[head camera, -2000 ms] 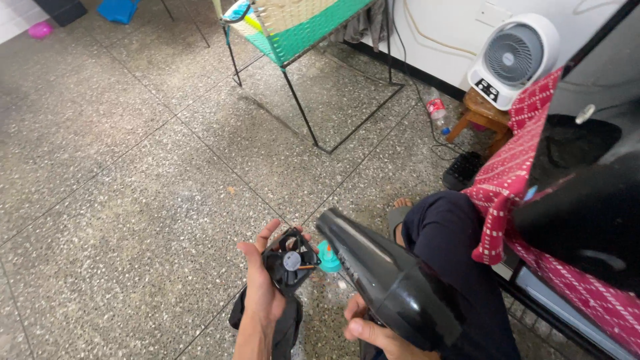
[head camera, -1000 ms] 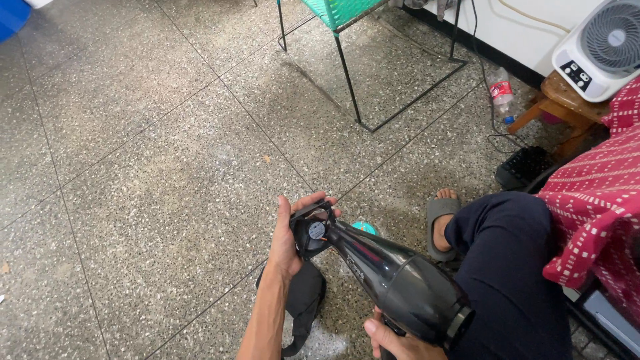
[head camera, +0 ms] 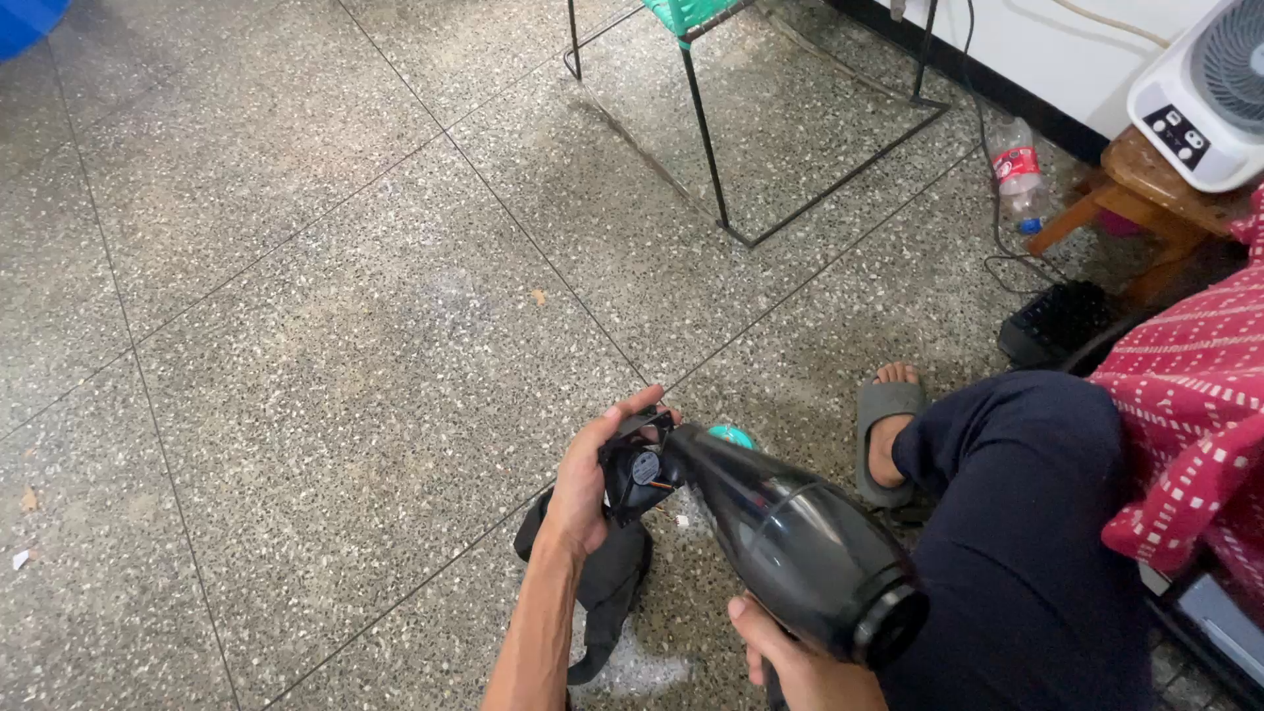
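My left hand (head camera: 583, 484) holds a small black computer-type cooling fan (head camera: 642, 469) by its square frame, with the hub facing up. In my right hand (head camera: 805, 662) is the handle of a black hair dryer (head camera: 790, 533). The dryer's narrow nozzle points up and left, right at the fan's side; whether the two touch I cannot tell. Behind the nozzle, a round teal object (head camera: 731, 435) shows in part. Below the fan, a black cloth or strap item (head camera: 612, 583) lies on the floor, partly hidden by my left forearm.
A metal-framed chair (head camera: 706, 148) with green woven seating stands ahead. To the right are a plastic bottle (head camera: 1017, 168), a wooden stool (head camera: 1155, 197) bearing a white fan (head camera: 1200, 109), a black adapter-like box (head camera: 1057, 321) with cables, and red patterned cloth (head camera: 1200, 395). My sandalled foot (head camera: 889, 434) rests nearby.
The dryer's nozzle, apart from the small fan two seconds ago, is now right beside it. More of the teal object was visible then. The view has swung downward and left.
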